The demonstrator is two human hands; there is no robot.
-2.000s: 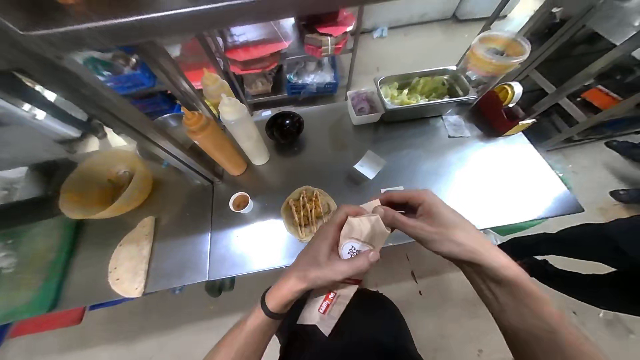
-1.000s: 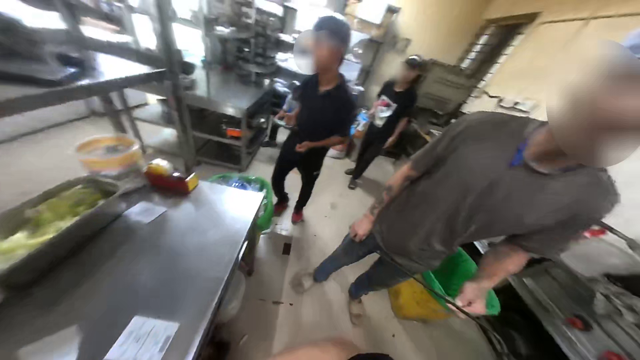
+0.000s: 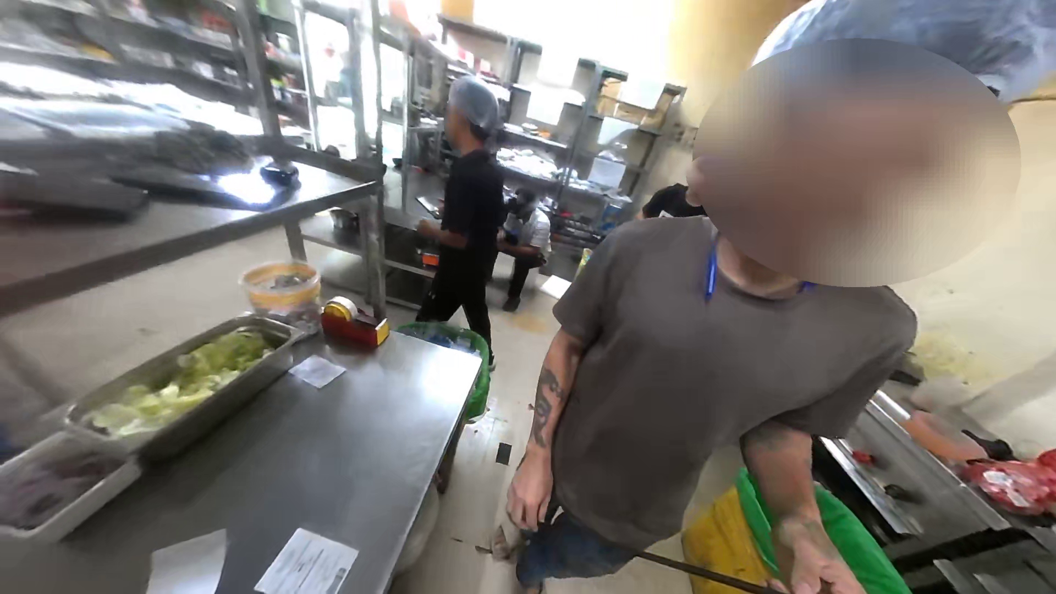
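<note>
Neither my left hand nor my right hand shows in this view, so what they hold is hidden. On the steel table (image 3: pixel 330 462) in front of me stands a steel pan of chopped lettuce (image 3: pixel 186 384), with a white tub of sliced onion (image 3: pixel 58 487) beside its near end. A red tape dispenser (image 3: pixel 355 323) sits at the far edge, next to a clear plastic tub with an orange rim (image 3: pixel 282 289). Two printed papers, one a slip with writing (image 3: pixel 307 563), lie at the near edge; a small white paper (image 3: pixel 317 371) lies farther back.
A co-worker in a grey shirt (image 3: pixel 709 355) stands close on the right, a thin dark rod at one hand. Behind are a person in black (image 3: pixel 474 214) and a crouching person (image 3: pixel 525 239). Green-lined bins (image 3: pixel 474 388) stand by the table end and at lower right. Steel shelving (image 3: pixel 371 190) rises at left.
The view has swung up and right from the table. Two seconds ago both hands held a paper-wrapped item above the table's front edge; now they are out of view. The grey-shirted co-worker appears closer.
</note>
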